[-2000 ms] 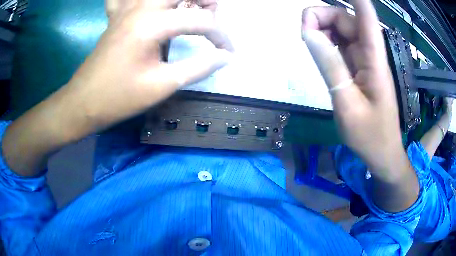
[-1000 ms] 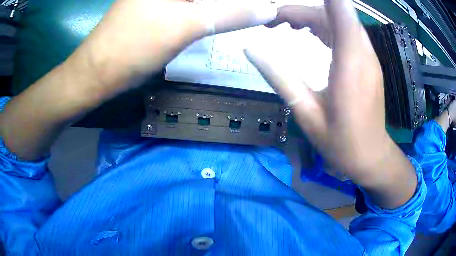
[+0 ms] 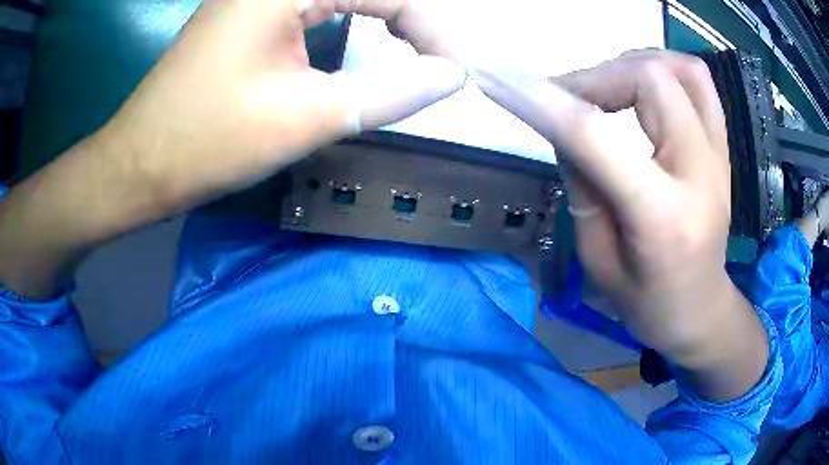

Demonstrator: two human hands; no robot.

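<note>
The long grey-brown fixture (image 3: 423,195) lies across in front of me, with four small square nests in a row and round screws at its ends. My left hand (image 3: 264,109) is above the fixture's left part, thumb and index finger bent towards each other. My right hand (image 3: 650,173) is to the right, a pale cot on its finger. The fingertips of both hands meet over the bright white sheet (image 3: 536,41). A tiny speck shows where they meet; I cannot tell what it is or which hand holds it.
Dark long fixtures (image 3: 745,145) stand side by side at the right, beside metal rails. The green mat (image 3: 91,109) shows at the left. Another person's blue sleeve (image 3: 791,318) and forearm are at the right edge.
Both hands were apart two seconds ago; their fingertips now meet over the sheet. The right fingers have curled in. The fixture appears slightly farther right and higher in the view.
</note>
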